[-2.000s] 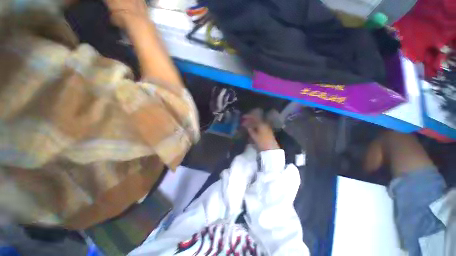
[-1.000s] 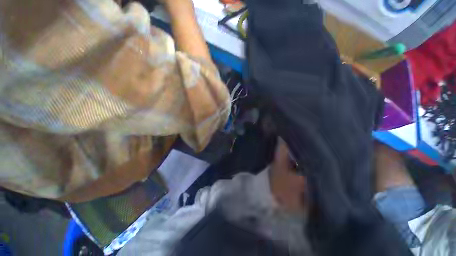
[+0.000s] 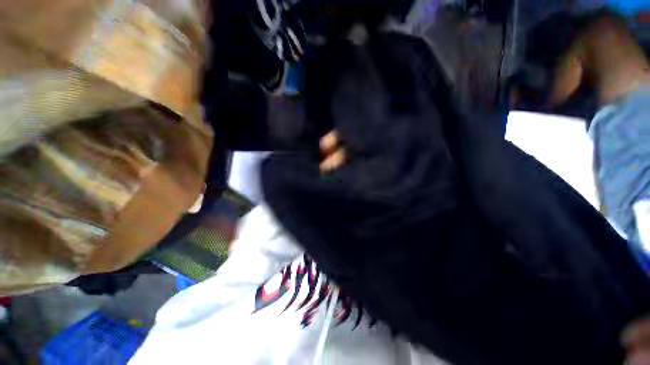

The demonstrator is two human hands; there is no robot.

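A large black garment piece (image 3: 399, 235) is spread slantwise over my chest and lap, down to the lower right. A few fingertips of my left hand (image 3: 331, 151) show on its upper left part and grip the cloth; the rest of that hand is hidden by the cloth. My right hand (image 3: 636, 341) shows only as a small blurred part at the lower right edge, at the cloth's far end, and seems to hold it. The garment's details are too dark and blurred to make out.
A person in a tan plaid shirt (image 3: 93, 142) is close at left. Another person's blue-grey sleeve (image 3: 620, 153) is at right beside a white panel (image 3: 552, 142). Black-and-white cords (image 3: 278, 28) hang at the top. A blue crate (image 3: 93, 342) is at lower left.
The view has tipped down, and the table and purple carton are out of it. The black garment has come from the carton and tabletop onto my lap, stretched to the lower right.
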